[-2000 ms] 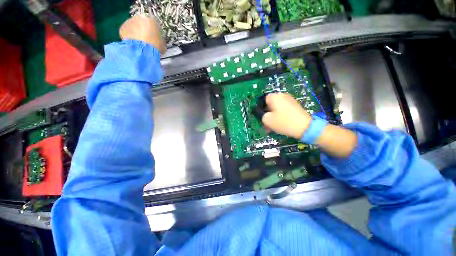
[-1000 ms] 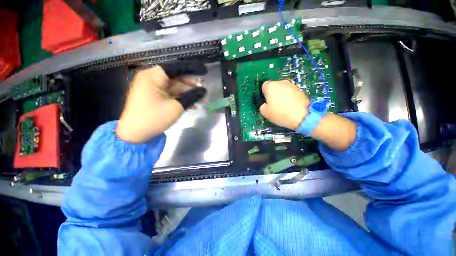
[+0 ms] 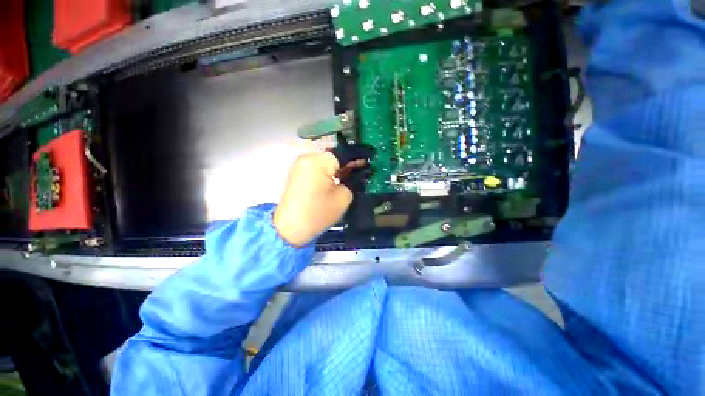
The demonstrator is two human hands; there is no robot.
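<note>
The main board (image 3: 421,116), a large green circuit board crowded with parts on its right side, lies in a black carrier (image 3: 553,155). My left hand (image 3: 313,193) is at the board's lower left edge, with black finger cots on the fingertips. The fingers are bent close together over the edge. Whether they hold a small part cannot be told. My right hand is out of the picture; only its blue sleeve (image 3: 634,178) shows at the right, reaching up past the top edge.
A narrow green board strip (image 3: 398,17) lies on the carrier's far edge. Green clamps (image 3: 444,230) sit along the near edge. A shiny dark plate (image 3: 162,155) is left of the carrier. Further left, a red sheet (image 3: 71,209) carries a small daughter board (image 3: 46,182).
My left hand has moved right, from over the shiny plate to the board's lower left edge. My right hand has left the board and gone up out of the picture. The view has shifted.
</note>
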